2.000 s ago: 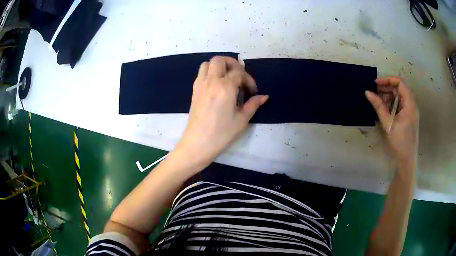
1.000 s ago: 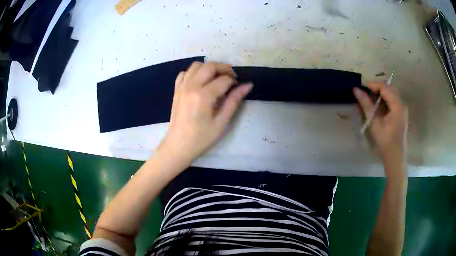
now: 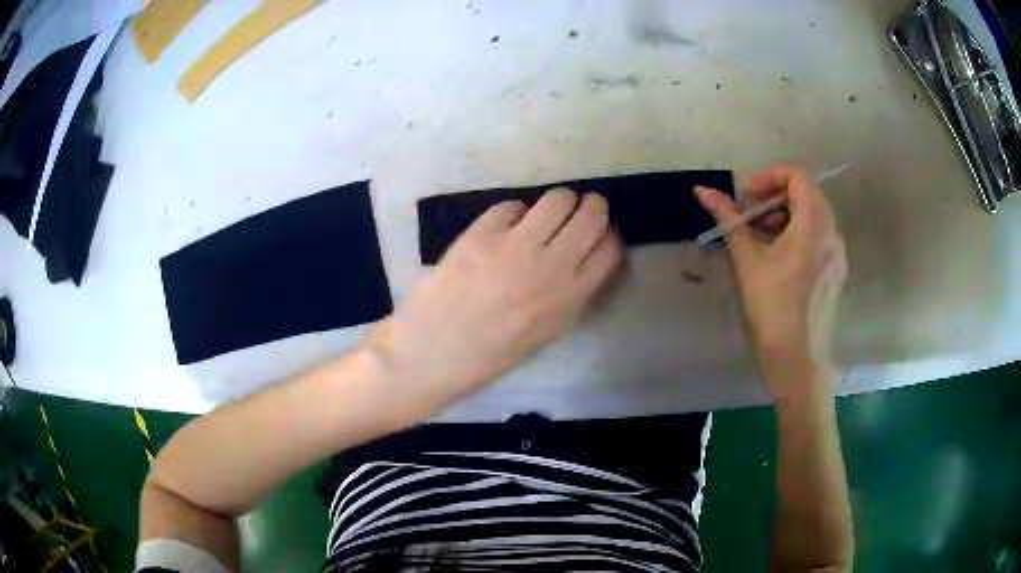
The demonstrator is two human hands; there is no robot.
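Note:
A narrow dark cloth piece lies in front of me, long side left to right. My left hand lies over its middle with fingers bent, pressing on it; the fingertips are partly hidden. My right hand is at its right end and holds a thin pale marking pen between thumb and fingers, slanting up to the right. The thumb tip is at the cloth's right end. A wider dark cloth piece lies apart to the left, untouched.
The shiny metal iron rests at the table's upper right. Two tan card patterns lie at the upper left. A dark cloth heap with a white strip is at the left. A black round item is cut off at the left edge.
The view has shifted right, bringing more of the iron and card patterns in. The right-hand cloth has become narrower, as if folded, and now lies apart from the left one. My left hand has moved along it.

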